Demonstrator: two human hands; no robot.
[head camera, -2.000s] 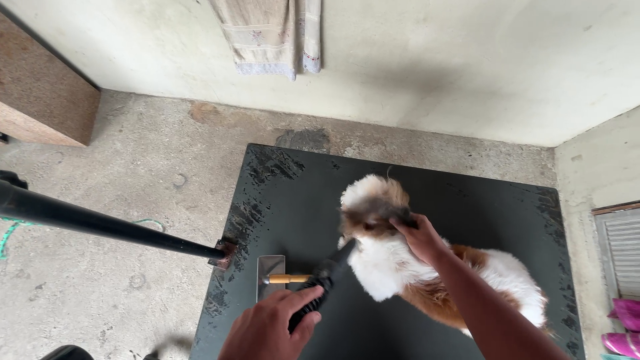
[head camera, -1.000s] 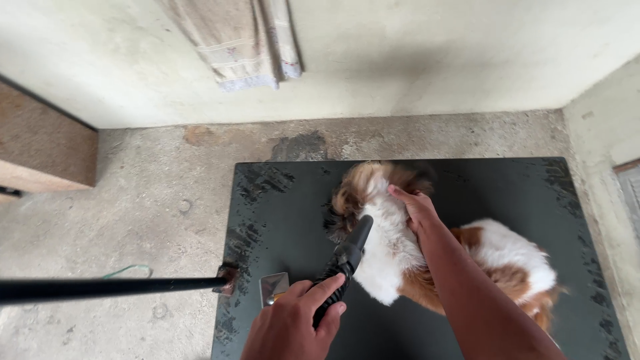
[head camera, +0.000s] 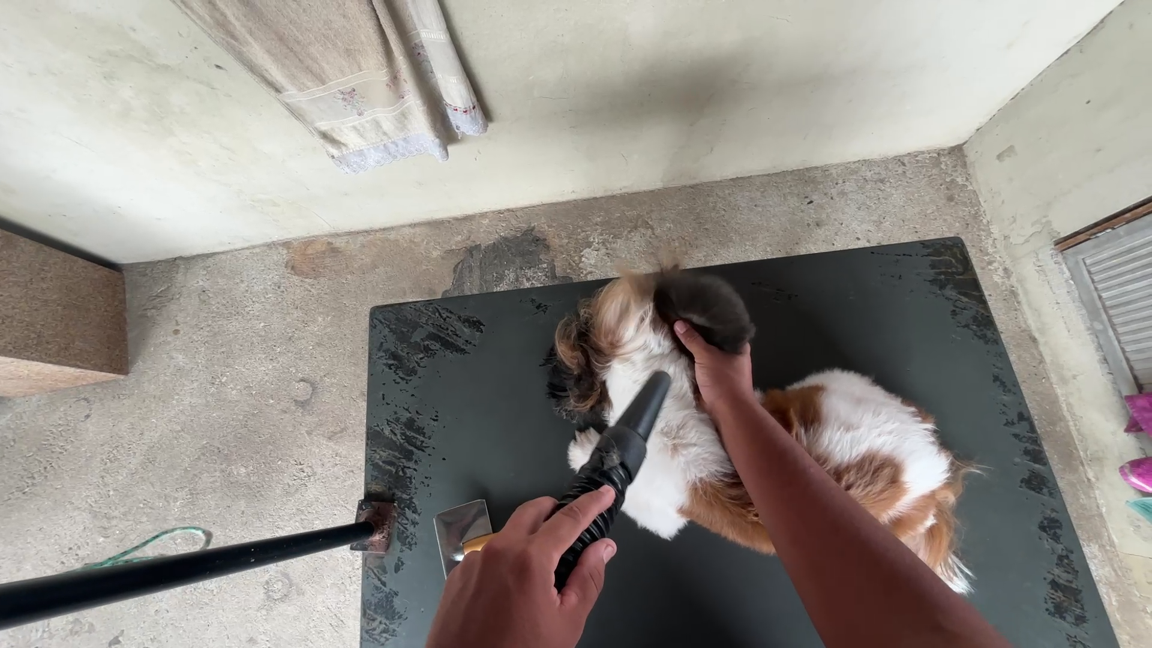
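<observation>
A long-haired white and brown dog (head camera: 675, 450) lies on a dark-topped table (head camera: 486, 414), its head toward the upper left. My left hand (head camera: 531, 558) grips the ribbed black hose of a blow dryer, whose tapered nozzle (head camera: 643, 409) points at the white fur of the neck. My right hand (head camera: 720, 364) is at the side of the dog's head, closed around a dark, furry ear (head camera: 706, 310). Beside my left hand lies a slicker brush (head camera: 463, 531) with a metal-coloured head; most of its wooden handle is hidden by the hand.
A black pole (head camera: 189, 571) meets the table's left edge at a rusty bracket (head camera: 376, 526). Towels (head camera: 360, 81) hang on the wall behind. A brown wooden box or cabinet (head camera: 58, 310) stands at the left, and a green cord (head camera: 162, 540) lies on the concrete floor.
The dog's head has turned, and its dark ear now shows in my right hand. The nozzle stays near the neck. The view has shifted.
</observation>
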